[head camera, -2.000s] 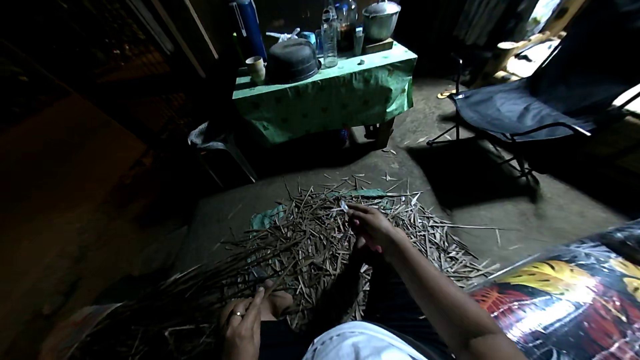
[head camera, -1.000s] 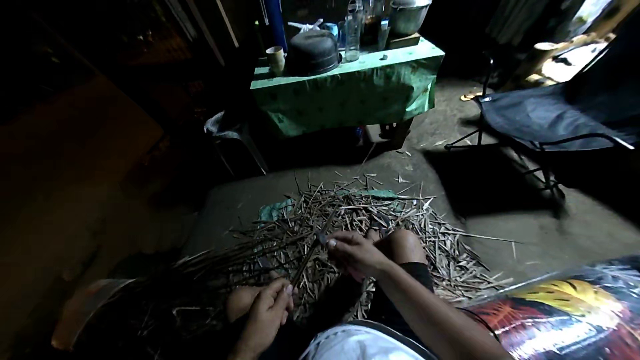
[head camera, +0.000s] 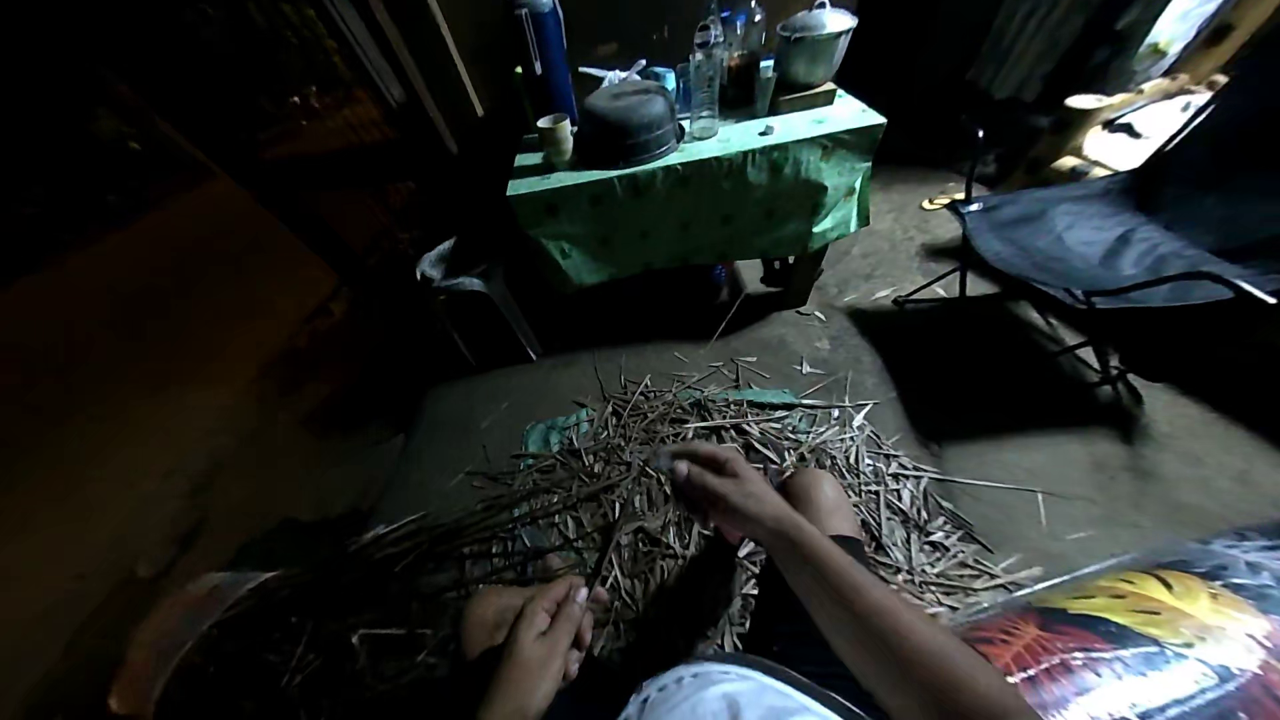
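Observation:
My right hand (head camera: 728, 488) is closed round something small at its fingertips, perhaps a blade; blur hides what it is. It is held over a wide heap of dry split sticks or stalks (head camera: 840, 450) on the floor. Lower left, near my knee, my left hand (head camera: 550, 635) pinches the end of a thin dark stalk (head camera: 612, 545) that slants up toward the right hand. More long stalks (head camera: 450, 540) stretch leftward from the heap. Scraps of green sheet (head camera: 556, 432) show at the heap's far edge.
Beyond the heap stands a table with a green cloth (head camera: 690, 220), bearing a dark hat (head camera: 630, 122), a cup (head camera: 555, 137), bottles and a lidded pot (head camera: 815, 48). A black folding chair (head camera: 1090, 240) is at right. A shiny patterned cover (head camera: 1150, 640) lies near right; a basin-like rim (head camera: 185, 635) is lower left.
Two seconds ago my left hand lay flatter at my knee; its fingers are now pinched round a stalk. The right hand has stayed over the heap. The view has shifted somewhat left.

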